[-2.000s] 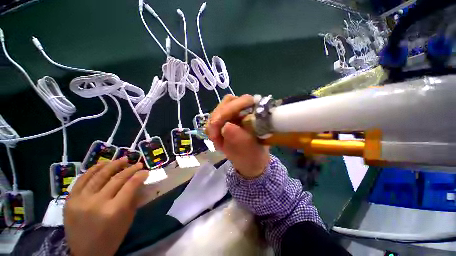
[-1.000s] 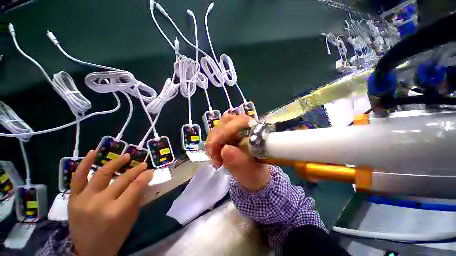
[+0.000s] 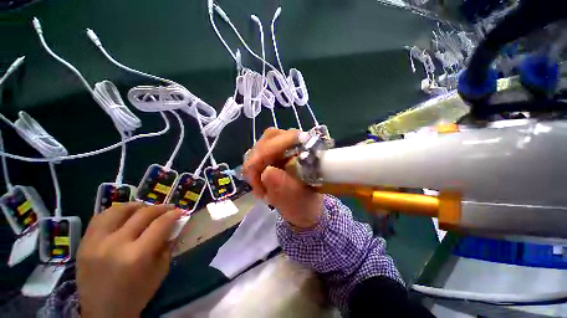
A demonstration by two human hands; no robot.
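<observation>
My right hand [image 3: 283,180] grips the nozzle end of the large glue gun [image 3: 398,161], by the silver nozzle clamp [image 3: 313,155]. The nozzle tip points left at an open adapter housing [image 3: 221,182] with a dark board and yellow block inside. A white tab [image 3: 222,209] lies at its near edge. My left hand [image 3: 127,254] lies over the near edges of other housings, fingertips by the housing [image 3: 186,192] left of the nozzle; whether it grips anything is hidden. More open housings [image 3: 59,239] sit at the left. White cords [image 3: 252,93] run from them in bundled loops.
A crumpled white sheet [image 3: 248,239] and a shiny pale plastic-covered bundle [image 3: 280,289] lie near my body. Black hoses with blue fittings [image 3: 477,84] hang at the upper right. Tangled white cords [image 3: 444,56] lie beyond. The metal rail edge [image 3: 208,231] runs below the housings.
The housings and cords have shifted right in view. The nozzle tip, hidden a second ago, now shows at a housing further left in the row. My left hand has stayed over the near edges.
</observation>
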